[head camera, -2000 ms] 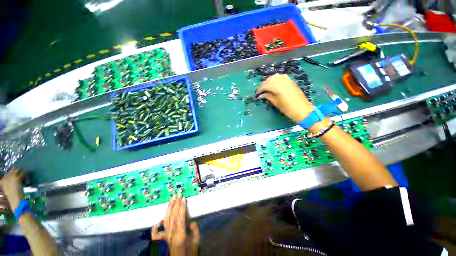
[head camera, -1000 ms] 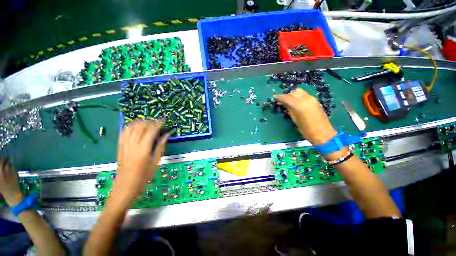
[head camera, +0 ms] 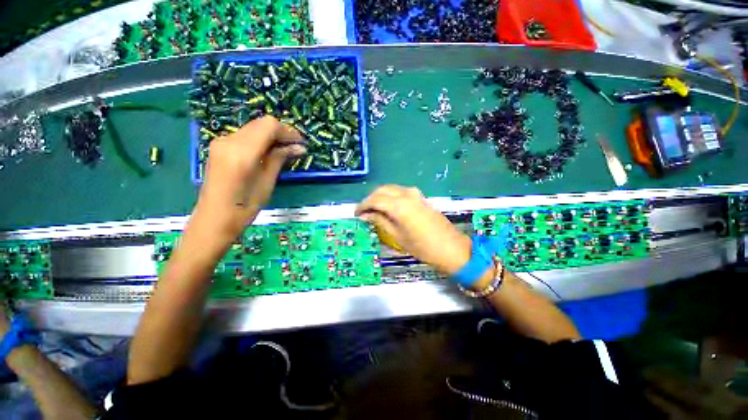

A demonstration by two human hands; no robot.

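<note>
The blue parts bin [head camera: 364,123] holds a heap of dark green capacitors with gold stripes. My left hand [head camera: 246,164] is over the bin, fingers bent down at the capacitors; whether it grips one cannot be told. A green circuit board [head camera: 312,256] lies on the rails below the bin, partly hidden by my left forearm. My right hand [head camera: 410,225], with a blue wrist strap, is at this board's right end. Its fingers are drawn together; anything small between them cannot be made out.
Dark components [head camera: 513,123] lie in a ring-shaped pile on the green mat. An orange-and-black device [head camera: 681,139] stands at right. Another circuit board [head camera: 566,234] sits on the rails. A blue bin with a red tray [head camera: 545,25] is behind. Another person's strapped arm [head camera: 37,369] is at lower left.
My left hand has risen from the near board to over the capacitor bin. My right hand has left the dark pile and moved left and down to the board. The view has shifted.
</note>
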